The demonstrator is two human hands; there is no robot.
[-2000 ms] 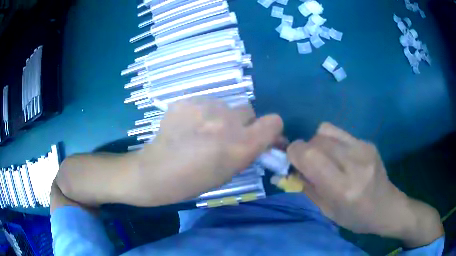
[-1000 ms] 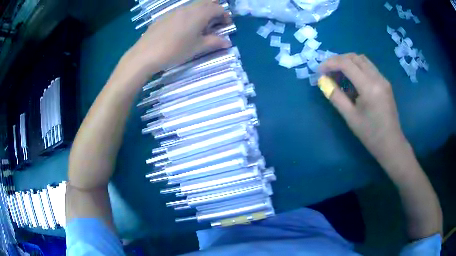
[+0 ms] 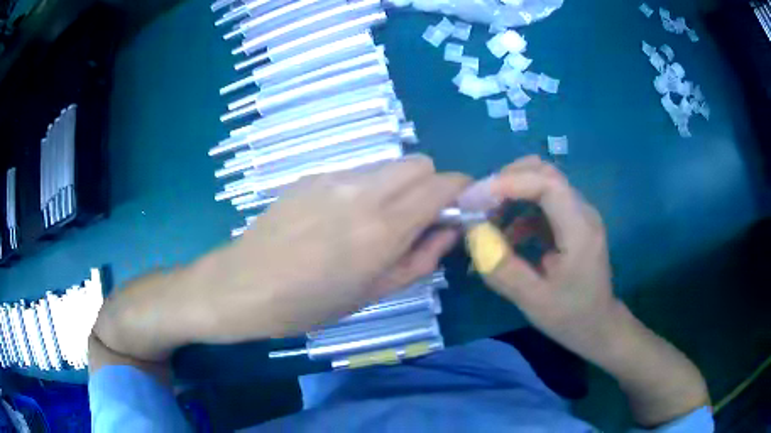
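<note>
My left hand (image 3: 359, 228) is above the row of metal tube assemblies (image 3: 325, 97) and grips one tube, whose end (image 3: 456, 216) sticks out past the fingertips; the rest of it is hidden by the hand. My right hand (image 3: 549, 245), with a yellow wrap (image 3: 486, 247) on the thumb, pinches a small clear plastic piece (image 3: 480, 194) at that tube end. The piece is blurred, and I cannot tell whether it is on the tube. Loose clear pieces (image 3: 507, 76) lie beyond my right hand.
A black tray (image 3: 89, 161) with tubes is at left. A bright row of tubes (image 3: 52, 321) lies at lower left. A clear bag (image 3: 482, 8) is at the top. More clear pieces (image 3: 676, 84) lie at far right. A yellow-taped tube (image 3: 389, 355) lies at the near edge.
My left hand has come down from the top of the tube row with a tube. My right hand has moved from the scattered pieces to the tube end.
</note>
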